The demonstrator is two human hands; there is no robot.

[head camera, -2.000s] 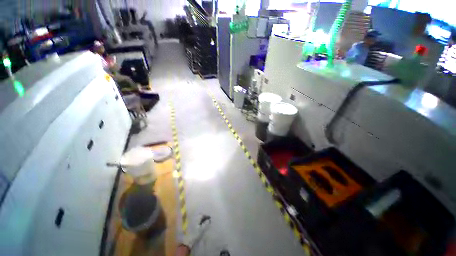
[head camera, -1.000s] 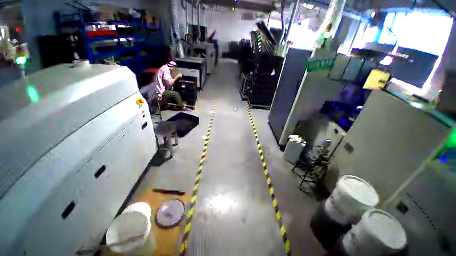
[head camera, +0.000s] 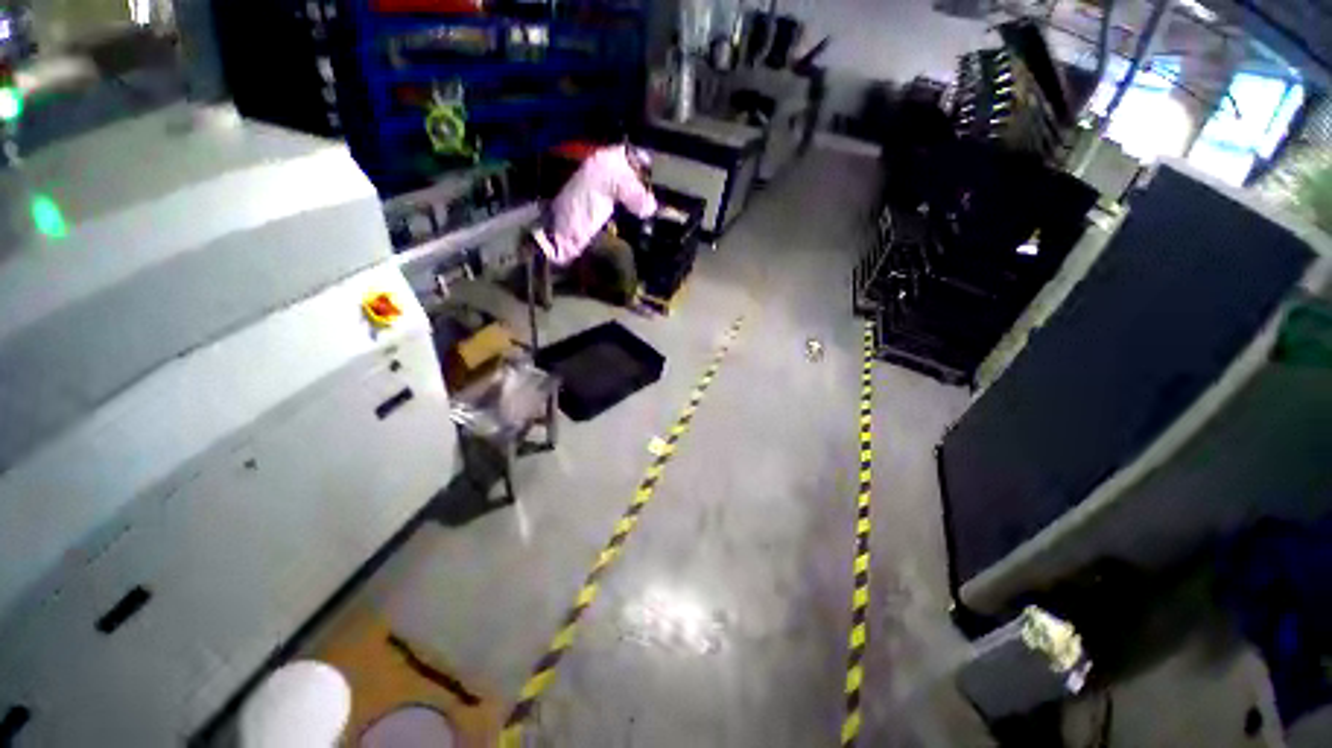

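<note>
Neither of my hands shows in the picture. Nearest in front of me at the lower left are a white bucket (head camera: 295, 707) and a round pale lid (head camera: 409, 729) on an orange-brown board (head camera: 358, 653). A thin dark bar (head camera: 434, 669) lies beside them. Further ahead, a black tray (head camera: 601, 371) lies on the floor by a small stool (head camera: 511, 409).
The long white machine (head camera: 219, 439) runs along the left. A person in pink (head camera: 592, 205) sits by stacked black trays (head camera: 668, 252). Blue shelving (head camera: 504, 88) stands behind. Yellow-black tape (head camera: 628, 519) edges the aisle. Black racks (head camera: 950, 249) and a dark-panelled cabinet (head camera: 1125, 380) stand right.
The view has moved forward along the aisle and tilted. The seated person, black tray and stool appear nearer. The two white buckets on the right have left the picture.
</note>
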